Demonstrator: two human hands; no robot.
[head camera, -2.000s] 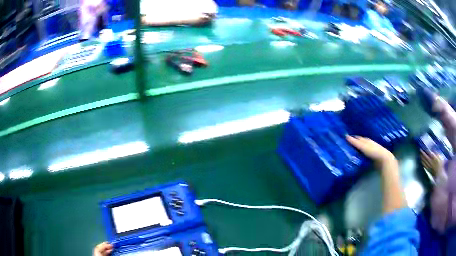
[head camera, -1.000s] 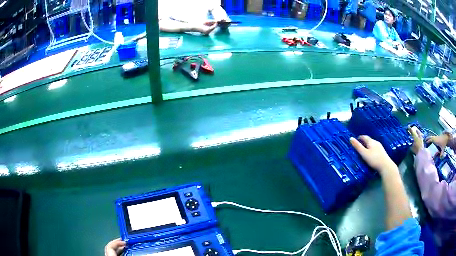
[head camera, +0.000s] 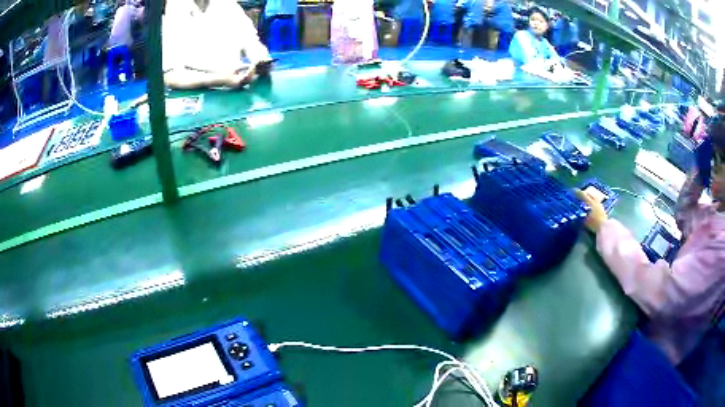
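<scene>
A blue handheld tester (head camera: 258, 357) lies flat at the lower left with its screen (head camera: 189, 370) lit white and black buttons right of it. A white cable (head camera: 350, 348) enters its right edge. A second blue tester (head camera: 266, 397) lies against its near side, mostly cut off by the bottom edge. Blue testers (head camera: 449, 258) stand on edge in a tight row at the centre, short dark prongs on top. Neither my left hand nor my right hand is in the picture.
A second row of standing testers (head camera: 529, 207) is behind the first. A person in a pink sleeve (head camera: 636, 270) works at the right. A black and yellow lump (head camera: 518, 381) is beside the cables. Red and black clamps (head camera: 215, 141) lie on the far bench, behind a green post (head camera: 161, 119).
My right hand was on the standing testers and is now out of the picture. My left hand, earlier at the testers' left edge, is also gone. The view has swung right.
</scene>
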